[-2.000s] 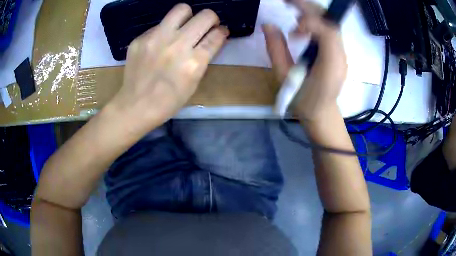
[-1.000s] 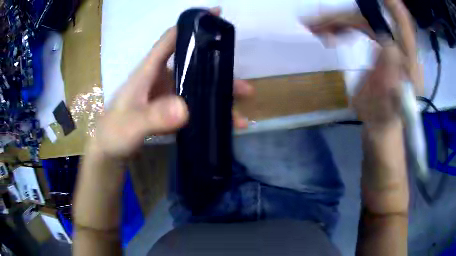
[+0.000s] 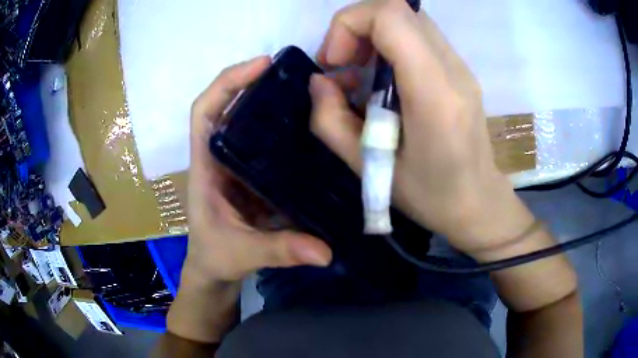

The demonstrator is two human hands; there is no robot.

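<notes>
The black plastic housing (image 3: 280, 147) is held tilted above my lap and the bench's front edge. My left hand (image 3: 231, 203) grips its left side, with the thumb along the lower edge and fingers at the upper end. My right hand (image 3: 427, 119) holds the soldering iron (image 3: 378, 168) between thumb and fingers. The iron's white rear sleeve points down toward me and its black handle runs up under the fingers. Right fingertips are at the housing's upper right edge. The iron's tip is not visible.
A white sheet (image 3: 182, 77) lies over brown cardboard (image 3: 101, 133) on the bench. Small dark tape-like piece (image 3: 87, 192) lies at left. A blue bin (image 3: 164, 262) with black parts is below left. The iron's cord (image 3: 504, 264) crosses my right forearm. Boards (image 3: 21, 154) are heaped far left.
The housing went from the sheet to upright in my left hand, then tilted with its top end to the left. My right hand, with the iron, came in from the right to the housing.
</notes>
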